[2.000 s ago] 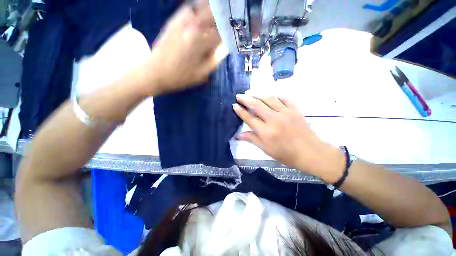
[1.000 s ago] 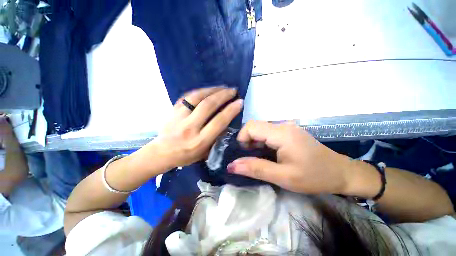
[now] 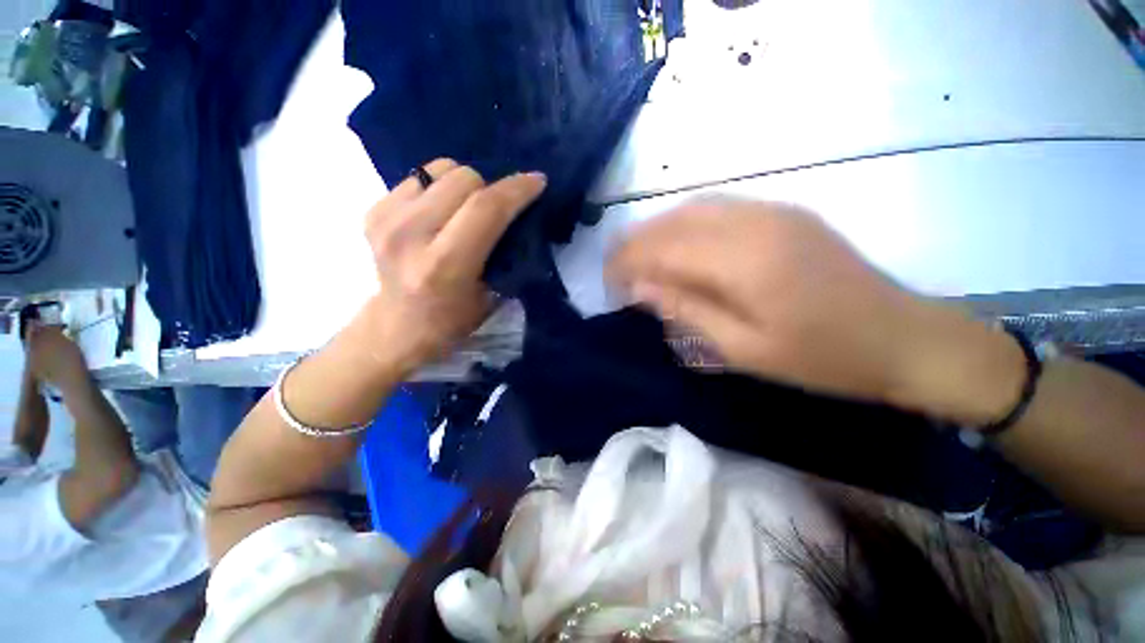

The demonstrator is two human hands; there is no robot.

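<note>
A dark navy panel (image 3: pixel 502 88) lies on the white sewing table and narrows into a bunched, twisted part near the front edge. More navy cloth (image 3: pixel 603 377) hangs over the edge onto my lap. My left hand (image 3: pixel 440 258) grips the bunched part of the panel, thumb and fingers closed on the cloth. My right hand (image 3: pixel 766 295) is blurred, just right of the bunched cloth above the table edge. Its fingertips are unclear, so I cannot tell whether it holds cloth. A small metal part (image 3: pixel 650 28) shows at the top, by the panel's right edge.
A navy bundle (image 3: pixel 195 214) lies at the left. A grey machine housing with a vent (image 3: pixel 63 214) is beyond it. Another person's arm (image 3: pixel 82 415) is at far left. Snips (image 3: pixel 1115 28) are cut off at top right. A blue bin (image 3: pixel 408 471) is below the table.
My left hand has moved up and left, and the cloth under it is now bunched. My right hand has lifted and moved up and right. The folded pale edge between the hands no longer shows.
</note>
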